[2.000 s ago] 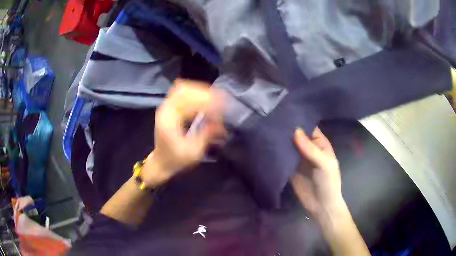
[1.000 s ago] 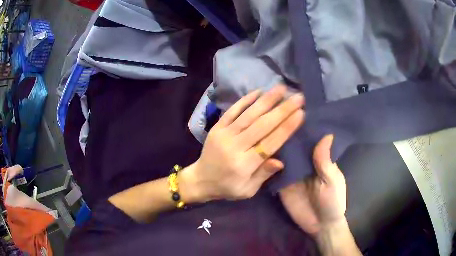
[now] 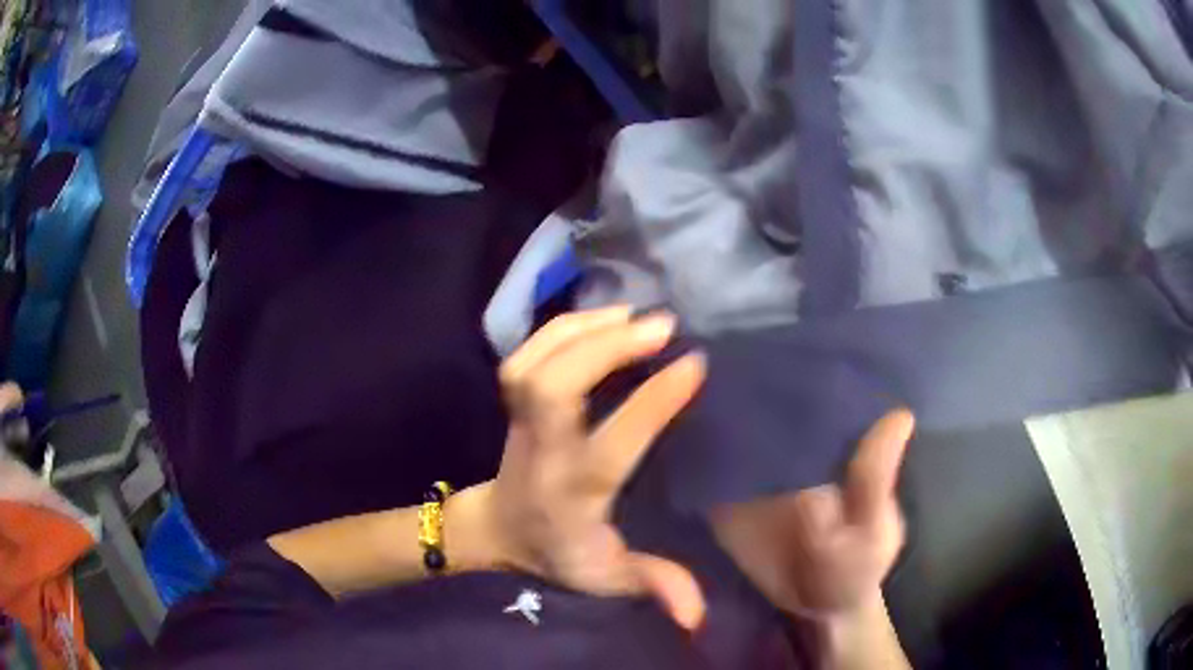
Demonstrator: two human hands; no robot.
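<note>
The garment lies across my lap and the table, with a paler grey-blue panel (image 3: 942,144) at the top right. A dark band (image 3: 1007,347) runs along the panel's lower edge, and a narrow dark strip (image 3: 827,157) meets it from above. My right hand (image 3: 837,524) is under the band's left end, thumb on top, holding it. My left hand (image 3: 582,452), blurred, is beside the band's left end with fingers spread and thumb apart. Its fingertips are near the cloth edge; it holds nothing that I can see.
The white table's edge (image 3: 1092,511) curves down at the right. More grey cloth with blue edging (image 3: 177,216) hangs at the upper left. An orange cloth (image 3: 39,556), a grey frame (image 3: 111,478) and blue items (image 3: 59,242) stand at the far left.
My left hand has lifted off the cloth and moved left and down, its fingers spreading. The band's left end lies flatter and more open. The red object at the top has left the view.
</note>
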